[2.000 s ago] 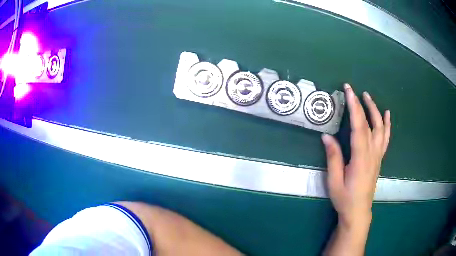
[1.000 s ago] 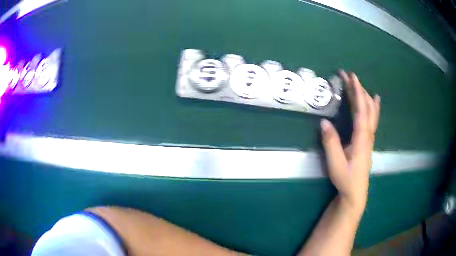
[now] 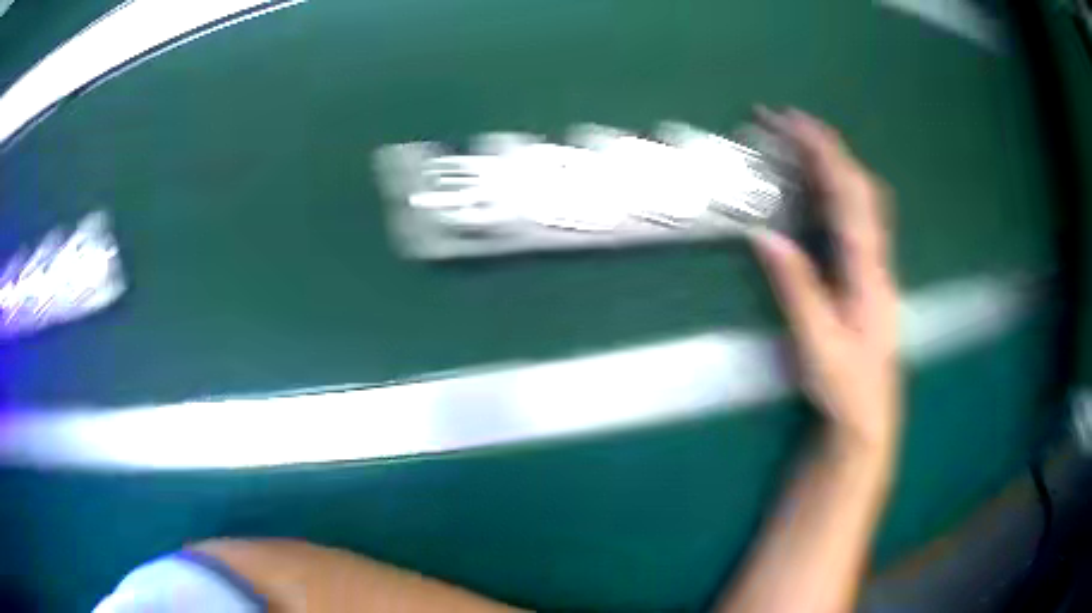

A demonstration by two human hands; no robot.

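A silver-grey carrier plate [image 3: 413, 231] lies on the dark green belt [image 3: 287, 323], with four round assemblies [image 3: 587, 189] in a row, blurred by motion. My bare right hand [image 3: 844, 258] is at the plate's right end. Its fingers are around the far right corner and its thumb is at the near edge; it appears to grip this end, though blur hides the exact contact. My left hand is out of the picture; what looks like my left forearm [image 3: 347, 577] with a pale sleeve shows at the bottom left.
A second, blurred carrier [image 3: 66, 281] lies at the left edge in a faint purple glow. A white metal guide strip [image 3: 575, 393] crosses the near side, and another [image 3: 144, 42] curves at the top left. A dark cable [image 3: 1042, 491] hangs at the lower right.
My right thumb and fingers have closed in on the plate's right end. The view has shifted and tilted, so the purple lamp has left the picture and the second carrier appears lower.
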